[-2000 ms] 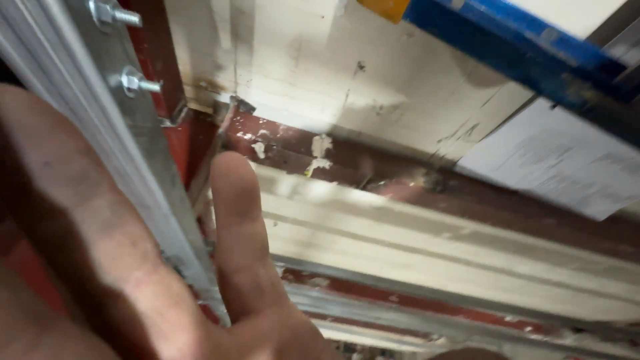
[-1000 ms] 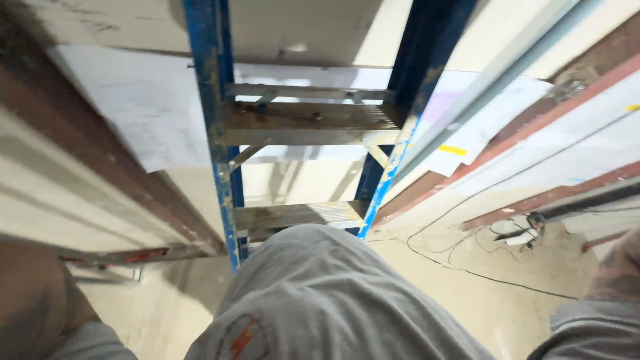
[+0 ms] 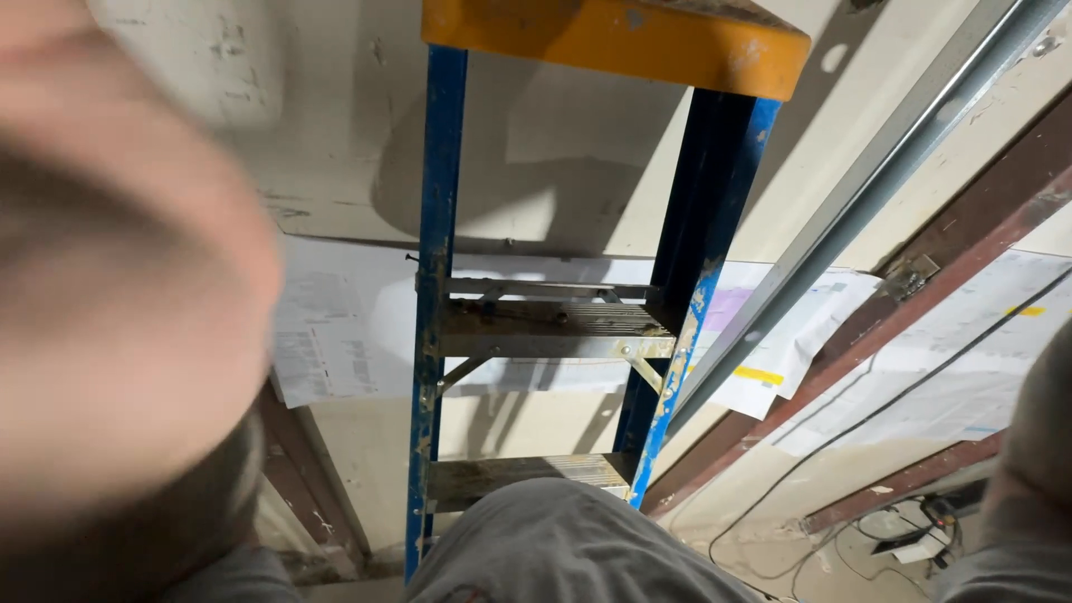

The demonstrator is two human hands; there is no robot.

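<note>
A large blurred patch of skin, apparently my left hand or forearm point(image 3: 142, 276), fills the left side of the head view, very near the camera. Its fingers and anything in them cannot be made out. At the right edge only my right forearm point(image 3: 1026, 419) shows, and the right hand is out of frame. Between the arms stands a blue stepladder point(image 3: 440, 201) with an orange top cap point(image 3: 611, 50) and metal steps point(image 3: 553, 345). My grey shirt point(image 3: 569, 544) covers the bottom middle, in front of the lower steps.
Behind the ladder, printed sheets point(image 3: 335, 335) hang on a cream wall panel point(image 3: 327, 100). A galvanised metal stud point(image 3: 871, 184) slants beside dark red steel framing point(image 3: 946, 243). A black cable point(image 3: 888, 398) runs down to tangled cords point(image 3: 913, 536) at lower right.
The view has swung from the metal stud and the raised hand onto the ladder. One second ago both forearms were low at the sides; the left one now looms large at the left.
</note>
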